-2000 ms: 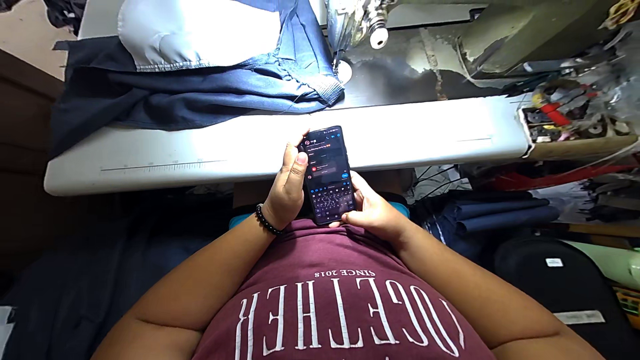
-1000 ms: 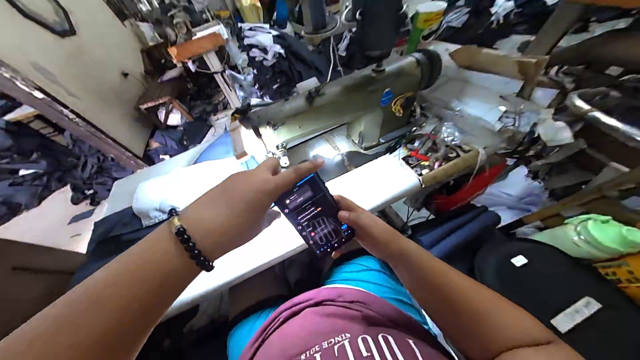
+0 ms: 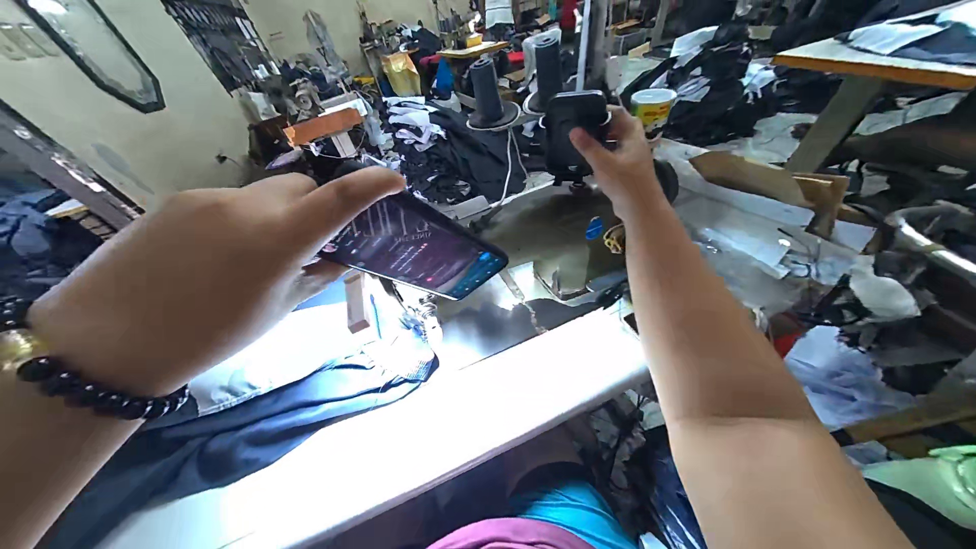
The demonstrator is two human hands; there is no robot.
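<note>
My left hand (image 3: 229, 259), with a black bead bracelet at the wrist, grips a smartphone (image 3: 419, 248) whose lit screen is tilted above the sewing table. Farther off, my right hand (image 3: 625, 164) has its thumb and fingers around a black object (image 3: 573, 133) that stands behind the sewing machine; whether it is a second phone or a holder I cannot tell. The body of the industrial sewing machine (image 3: 553, 236) lies between both hands, partly hidden by the phone. Dark blue fabric (image 3: 252, 431) with a pale piece (image 3: 282, 343) rests on the white table (image 3: 457, 427).
Two dark thread cones (image 3: 485, 93) stand on a thread stand behind the machine. A white and yellow tub (image 3: 653, 107) is beyond my right hand. Cardboard (image 3: 751, 179) and plastic sheeting lie at the right. Fabric heaps (image 3: 473, 152) cover the floor behind.
My right hand has left the phone and reached forward to the black object behind the machine. My left hand keeps hold of the phone, now raised over the table. The view has tilted up.
</note>
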